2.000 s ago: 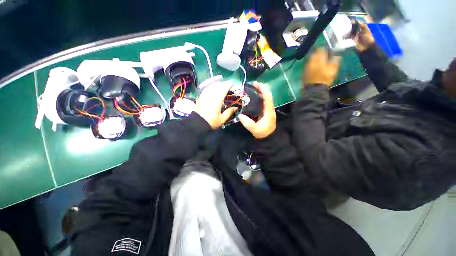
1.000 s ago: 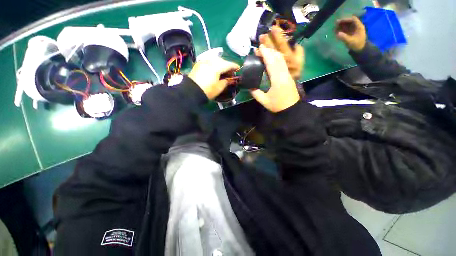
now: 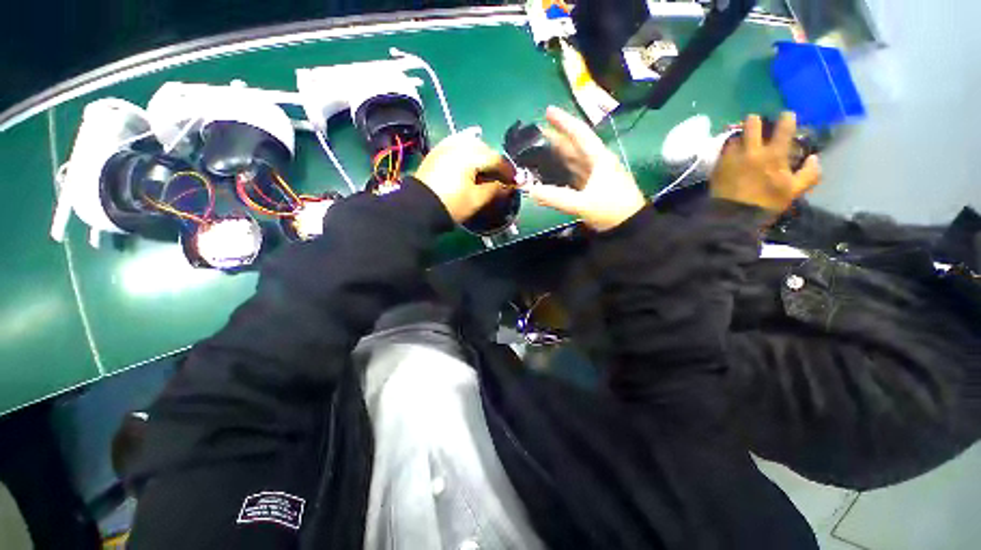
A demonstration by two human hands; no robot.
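My left hand grips a white-and-black camera body at the bench's near edge, its dark opening towards me. My right hand is at the right of it, with a black shell half against its thumb and fingers. Small wire ends show between the two hands. How the shell joins the body is hidden by the fingers and blur.
Camera bodies with wired boards lie to the left on the green bench. A slim yellow-white tube lies beyond. At right are another worker's hand, a white camera part and a blue bin.
The other worker's hand has left the spot beside my right hand. The white camera body there has gone, and a white part lies further right. My right hand's fingers have spread more.
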